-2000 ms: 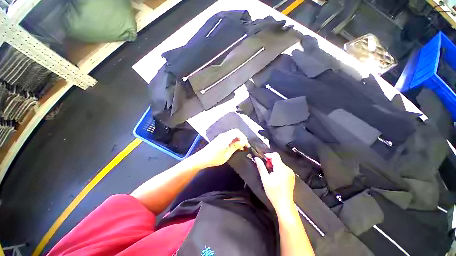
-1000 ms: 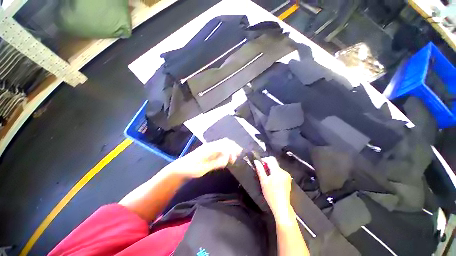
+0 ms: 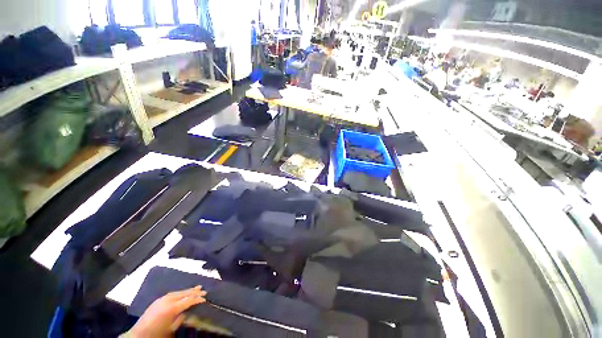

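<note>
A dark zippered panel point(image 3: 247, 310) lies lengthwise along the near edge of the white-topped table point(image 3: 49, 253), with a pale zipper line along its right part. My left hand point(image 3: 168, 311) is at the bottom left, its fingers extended over this panel; whether it grips the cloth is unclear. My right hand is not in view, nor are the snips. More dark panels with pale zipper lines lie in a messy pile point(image 3: 284, 231) across the middle and right. Other zippered panels point(image 3: 142, 221) lie in lengthwise layers at the left.
A blue crate point(image 3: 362, 156) with dark pieces stands beyond the far edge. A blue basket's rim point(image 3: 57, 323) shows at the bottom left. Shelves point(image 3: 132, 99) with green sacks stand at left, a long pale bench point(image 3: 475, 218) at right. A person point(image 3: 321, 65) is in the background.
The view has swung up to the factory floor. The nearest panel now lies across the table's near edge under my left hand. My right hand and the red-handled snips have left the picture.
</note>
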